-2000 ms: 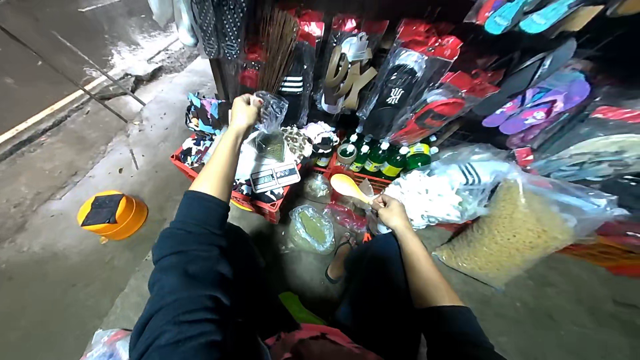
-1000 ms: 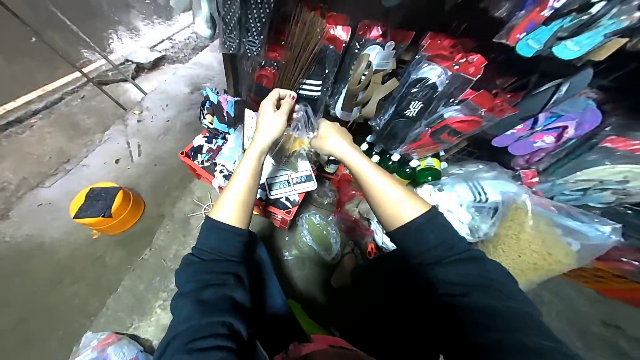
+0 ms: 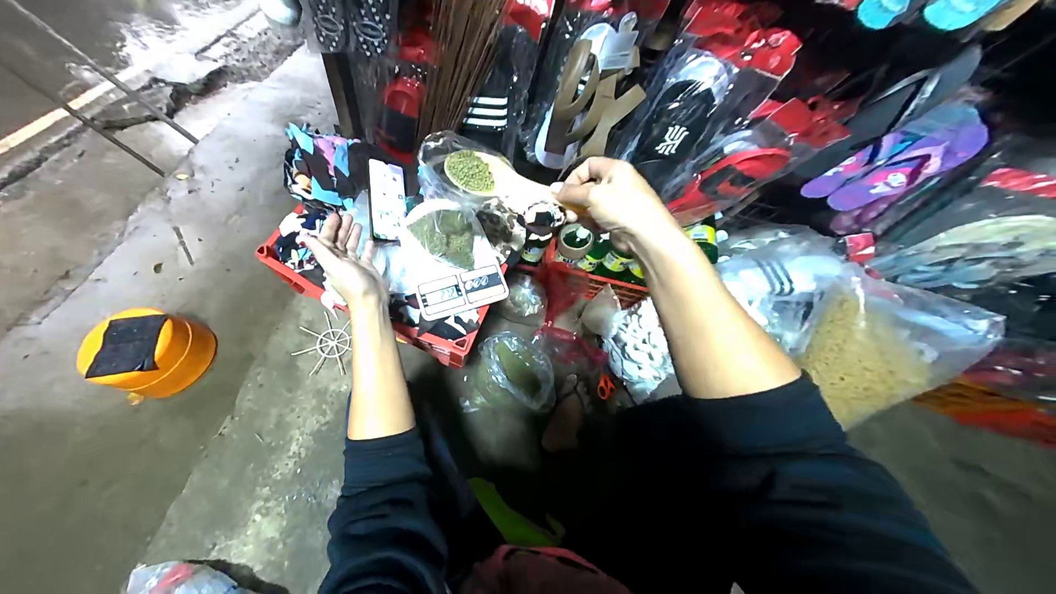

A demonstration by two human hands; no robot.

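Observation:
My right hand [image 3: 606, 198] grips the handle of a pale ladle [image 3: 516, 183] whose bowl holds small green beans [image 3: 469, 171]. Clear plastic surrounds the bowl; whether it is a bag in use there I cannot tell. My left hand [image 3: 342, 256], palm up with fingers apart, is empty beside a phone [image 3: 387, 200]. Right of the phone, a clear bag of green beans [image 3: 445, 235] rests on a white digital scale [image 3: 462, 290] with a lit display. The scale sits over a red plastic crate [image 3: 450, 353] of patterned cloth items. An open clear bag of green contents [image 3: 518, 371] lies on the floor below.
Green bottles [image 3: 612, 261] stand right of the scale. A large bag of yellowish pieces [image 3: 862, 355] is at the right. Packaged slippers [image 3: 672, 136] and a bundle of thin brown sticks [image 3: 462, 58] are behind. An orange round container [image 3: 148, 353] stands at left; orange-handled scissors [image 3: 606, 386] lie low centre.
My hands were together at a clear bag a second ago; they are now apart. The left is open and empty, and the right holds the ladle with beans.

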